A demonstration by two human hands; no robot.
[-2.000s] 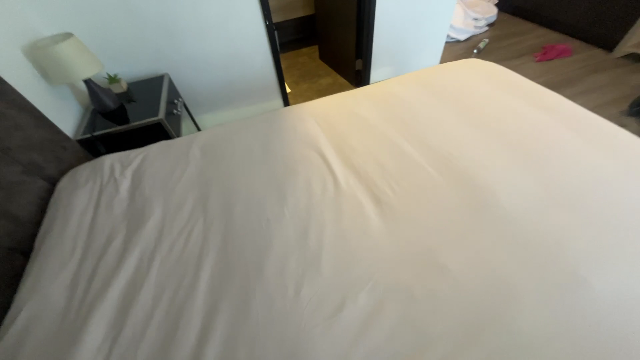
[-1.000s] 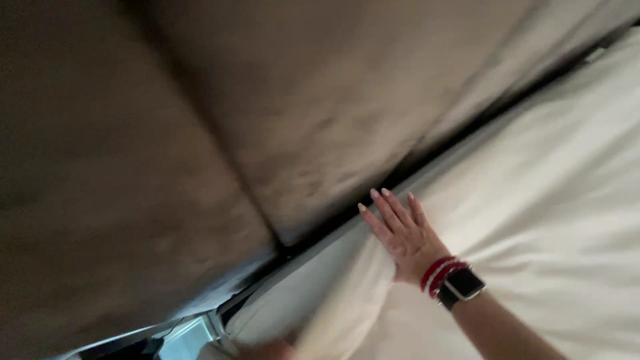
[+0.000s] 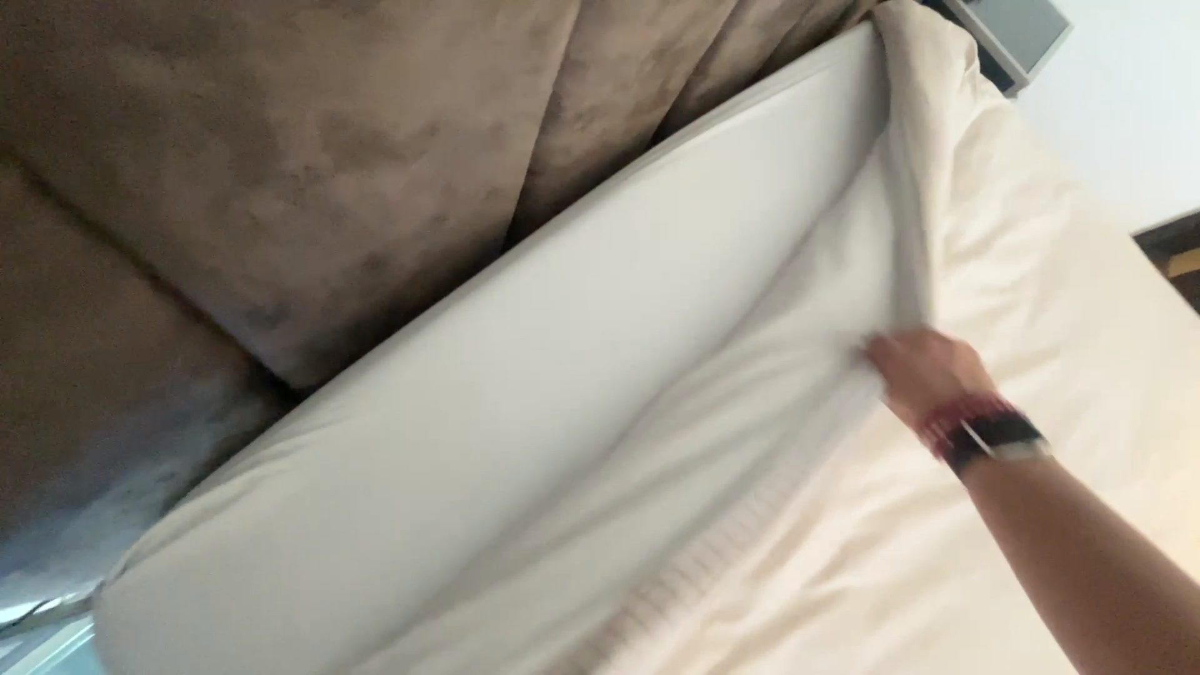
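Observation:
My right hand (image 3: pixel 928 370), with red beaded bracelets and a watch on its wrist, grips the edge of a cream fitted sheet (image 3: pixel 1022 309) near the right of the view. The sheet is folded back over itself from the headboard side, with its gathered edge running down toward the bottom. Under it shows the white mattress surface (image 3: pixel 581 328), a long strip beside the headboard. The hand is somewhat blurred, and its fingertips are partly hidden in the cloth. My left hand is out of view.
A brown upholstered headboard (image 3: pixel 309 169) with vertical seams runs along the mattress at the upper left. Past the far corner stands a nightstand (image 3: pixel 1017 37) by a pale wall (image 3: pixel 1106 122). A pale blue surface (image 3: pixel 66 652) shows at the lower left.
One second ago my right hand lay spread on the sheet by the headboard; now it grips the sheet's edge. The sheet has come away from the headboard side, baring white beneath.

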